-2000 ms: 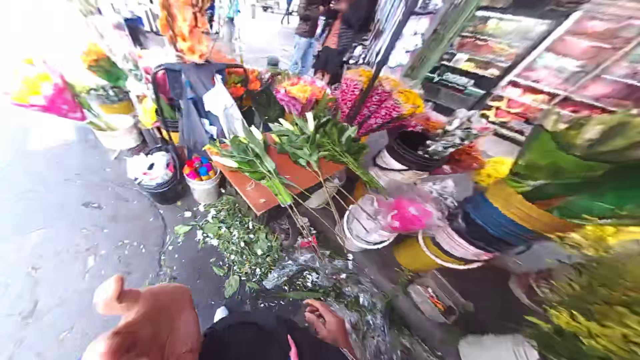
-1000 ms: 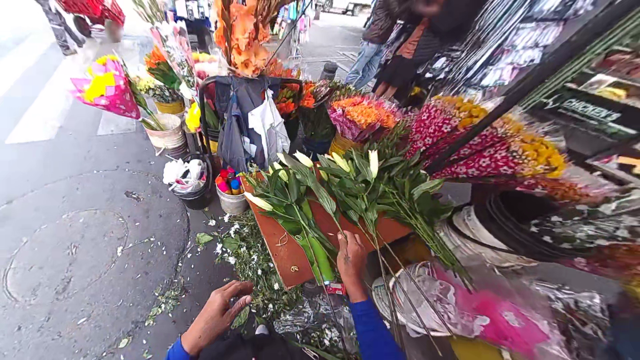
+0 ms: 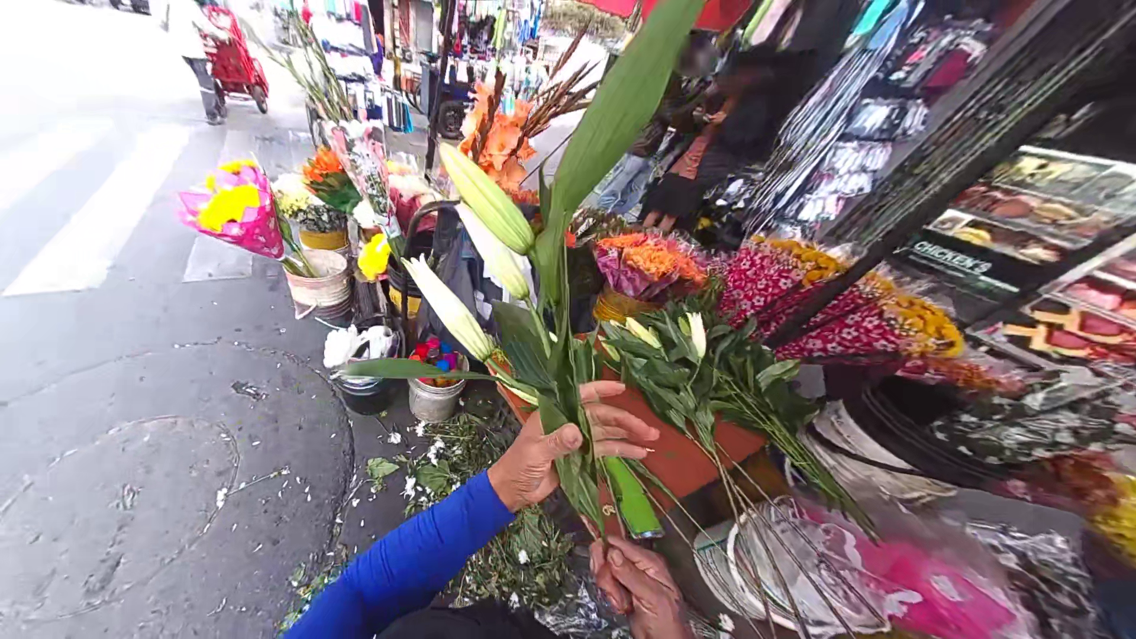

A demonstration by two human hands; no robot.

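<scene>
A lily stem with long pale closed buds point(image 3: 488, 213) and broad green leaves stands upright before me. My right hand point(image 3: 635, 581) pinches its lower stem between thumb and fingers. Higher up, my left hand point(image 3: 568, 444), in a blue sleeve, lies against the leaves with its fingers spread; whether it grips the stem is unclear. Behind the hands is an orange-brown tabletop point(image 3: 670, 435). More lily stems with buds point(image 3: 701, 364) lie across it, their bare ends hanging over the near right edge. A bright green object point(image 3: 632, 497), partly covered, sits beside my right hand.
Cut leaves and petals point(image 3: 524, 550) litter the ground below. Left of the table are a small white bucket point(image 3: 435, 401) and a dark bucket point(image 3: 364, 390). At right stand pink-wrapped bouquets point(image 3: 799, 302), a slanting dark pole point(image 3: 852, 266) and white buckets with plastic point(image 3: 781, 568). People stand beyond.
One second ago my right hand was at stems on the table and my left hand was apart from them. Now a budded lily stem is raised in front of me, with both hands at it.
</scene>
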